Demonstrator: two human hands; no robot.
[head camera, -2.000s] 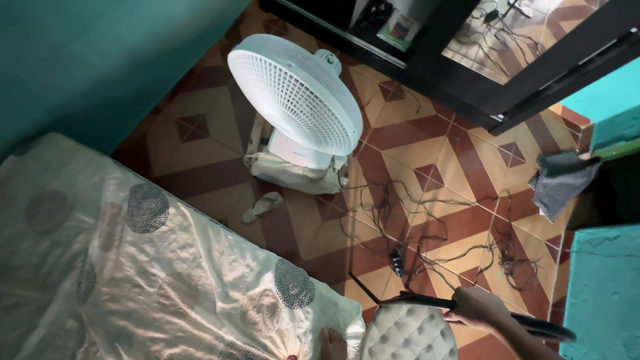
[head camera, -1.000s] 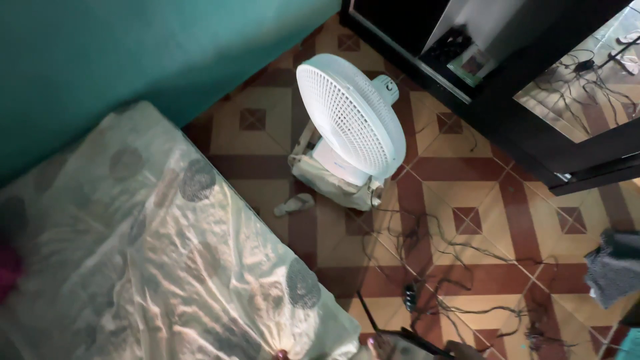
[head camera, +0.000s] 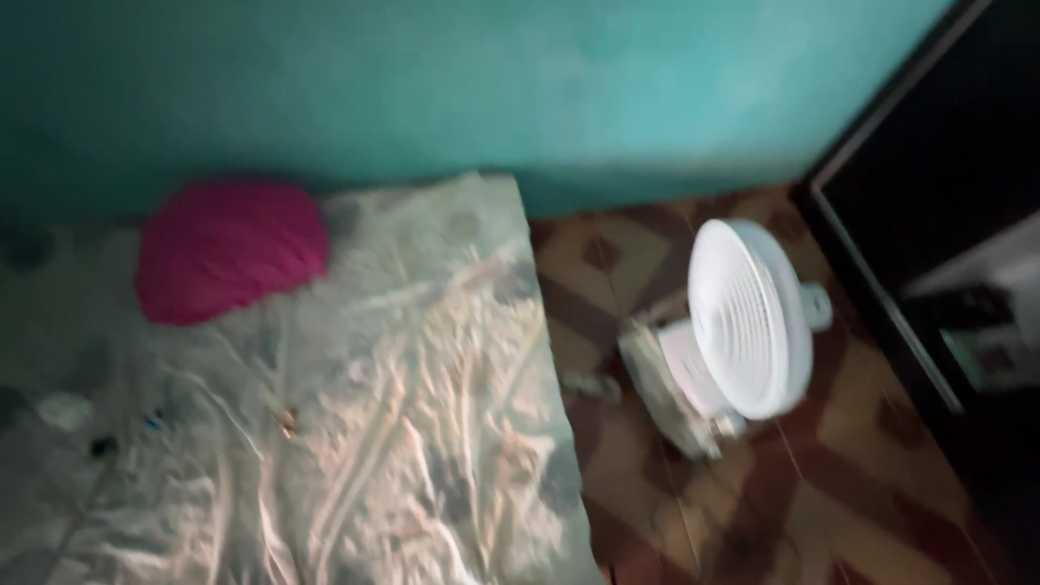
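Neither my left hand nor my right hand shows in the head view now, so what they hold cannot be seen. A bed with a rumpled pale sheet (head camera: 390, 390) fills the left and middle, the sheet marked with dark round spots. On it lies a bright pink pillow or bundled cloth (head camera: 231, 252), near the wall. A few small objects, too blurred to name, lie on the sheet, among them a dark one (head camera: 103, 446). Right of the bed a white fan (head camera: 751, 321) stands on a cloth-draped support (head camera: 670, 398).
A teal wall (head camera: 487, 89) runs behind the bed. Brown and cream patterned floor tiles (head camera: 731, 520) lie right of the bed. A small pale object (head camera: 593, 386) is on the floor beside the bed. Black furniture with a pale metal strip (head camera: 886, 301) stands at the right.
The view has swung strongly left, bringing the whole pink thing into sight. The hand on the dark rod-like thing and the grey tufted cushion, seen at the lower edge earlier, are out of view.
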